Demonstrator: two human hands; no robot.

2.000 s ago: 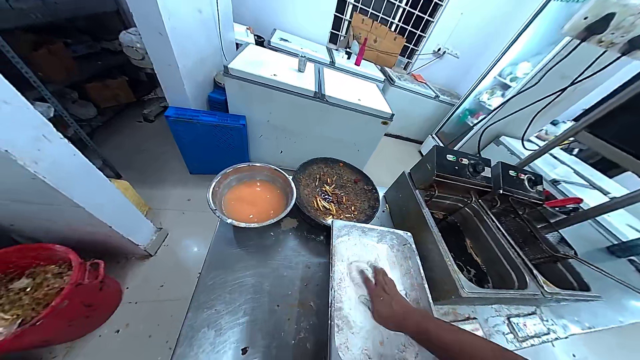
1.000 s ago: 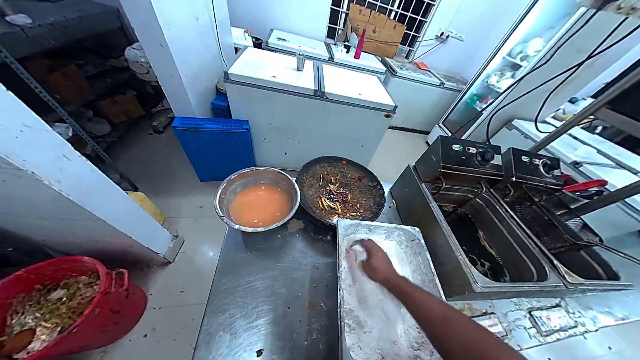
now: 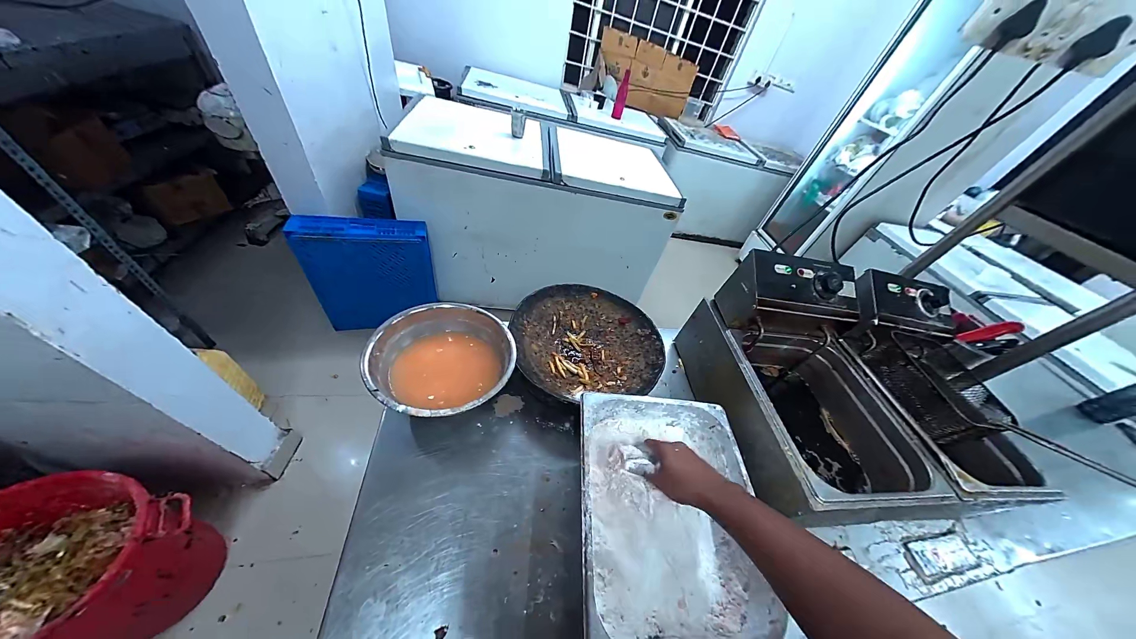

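My right hand (image 3: 676, 469) reaches into a rectangular metal tray (image 3: 587, 532) that holds white powder (image 3: 652, 555). Powder coats its curled fingertips, which rest in the tray's upper part; whether they grip anything cannot be told. Beyond the tray's far left corner stands a round steel bowl (image 3: 374, 355) of orange liquid (image 3: 445, 370). A dark round pan (image 3: 587, 342) with oily residue and yellowish fried pieces sits right of the bowl, just behind the tray. My left hand is out of view.
A double deep fryer (image 3: 825, 426) with dark oil and a wire basket (image 3: 941, 395) stands at the right. The steel table (image 3: 453, 524) carries the bowl, pan and tray. A red tub (image 3: 169, 568) of scraps, a blue crate (image 3: 359, 271) and chest freezers (image 3: 524, 226) surround it.
Two seconds ago my right hand lay spread on the powder; since then its fingers have curled, and it has moved towards the tray's far part.
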